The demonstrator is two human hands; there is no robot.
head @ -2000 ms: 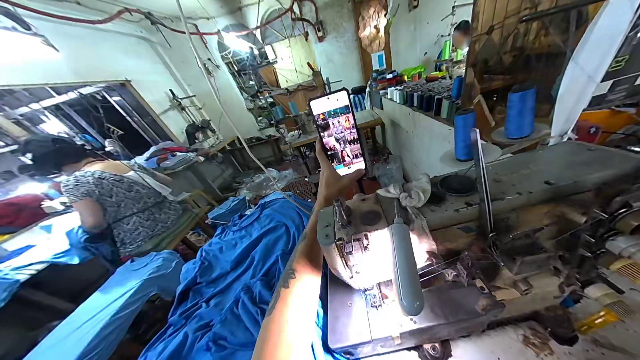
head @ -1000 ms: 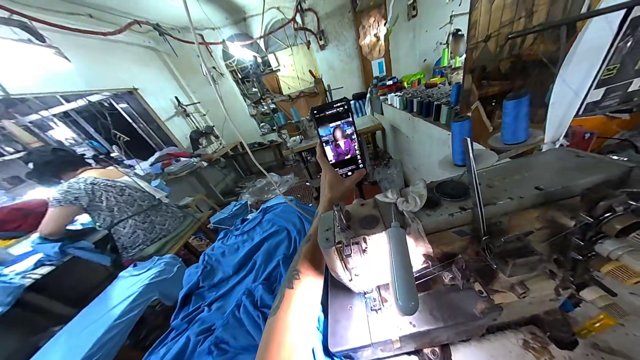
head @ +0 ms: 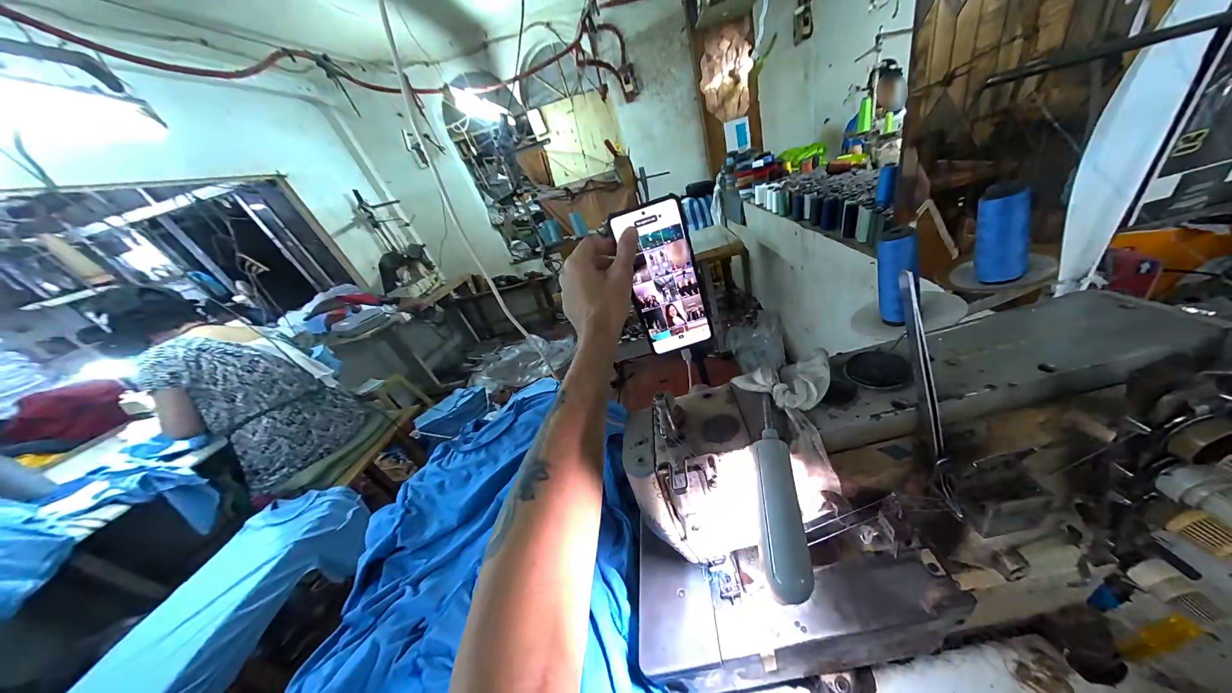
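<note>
My left hand (head: 599, 279) is at the upper left of a smartphone (head: 671, 289), its thumb over the lit screen and its other fingers curled by the left edge. Whether it grips the phone cannot be told. The phone stands upright above an industrial sewing machine (head: 693, 438), with a cable and a dark support below it. My left forearm reaches over blue fabric (head: 423, 539) heaped left of the machine. A grey lamp-like attachment (head: 784, 520) hangs in front of the lit machine head. My right hand is out of view.
At the left a person in a patterned top (head: 255, 404) bends over a table with fabric. Blue thread cones (head: 1001, 236) stand right of the machine, near an upright metal bar (head: 924, 366). Smaller spools (head: 818, 197) line a ledge behind. A light blue cloth (head: 231, 577) lies lower left.
My left hand has moved from the phone's lower part to its upper left. The screen has changed from a single picture to a grid of pictures, similar to the one two seconds ago.
</note>
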